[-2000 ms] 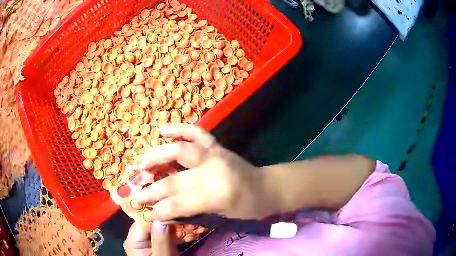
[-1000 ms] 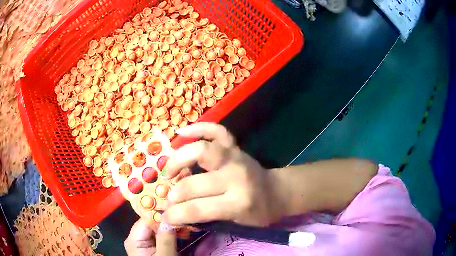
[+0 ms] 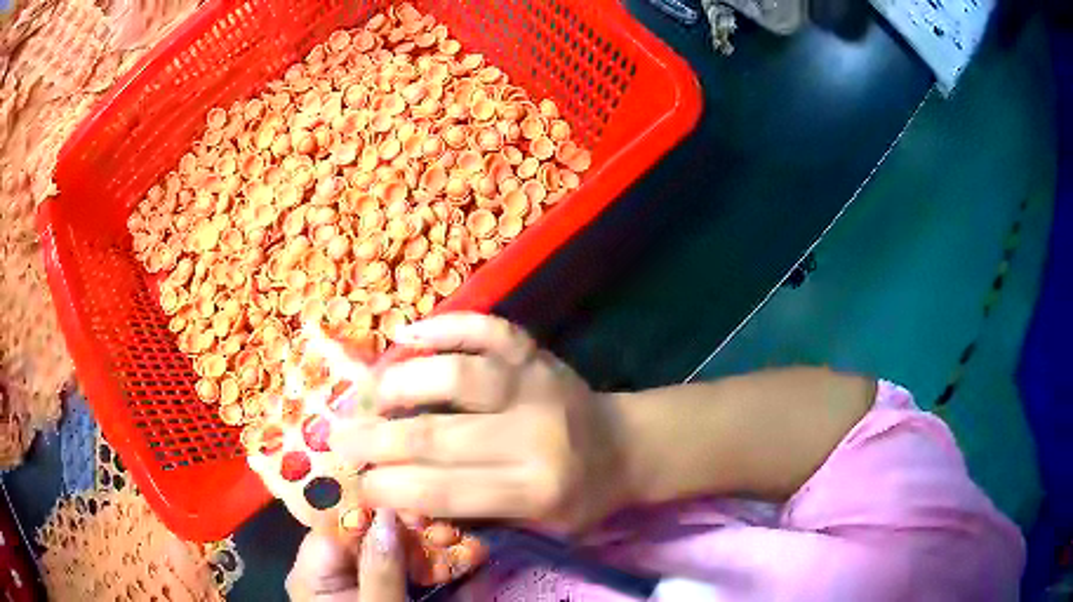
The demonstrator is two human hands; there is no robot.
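Observation:
An orange moulded sheet [image 3: 286, 456] is held over the near edge of the red basket [image 3: 177, 500]. Its far part shows empty round holes, with the basket and dark table seen through them. Raised cups [image 3: 441, 550] show on its near part, partly under my right hand. My left hand [image 3: 353, 564], cut off by the bottom edge, pinches the sheet's near end between thumb and finger. My right hand [image 3: 471, 429] lies over the sheet, fingertips on it and partly hidden. A dark pen with a white end [image 3: 577, 559] sticks out beneath my right hand. Loose orange cups [image 3: 353, 188] fill the basket.
A pile of orange sheets [image 3: 30, 235] lies left of the basket. Holed orange web [image 3: 112, 547] lies at the lower left. A white speckled sheet [image 3: 941, 35] and a crumpled beige thing [image 3: 720, 26] are at the far edge. The dark table [image 3: 730, 212] is at the right.
More of the sheet's holes are empty, including one at its near left. My right hand moved right, then back a little left over the sheet. My left hand keeps its pinch.

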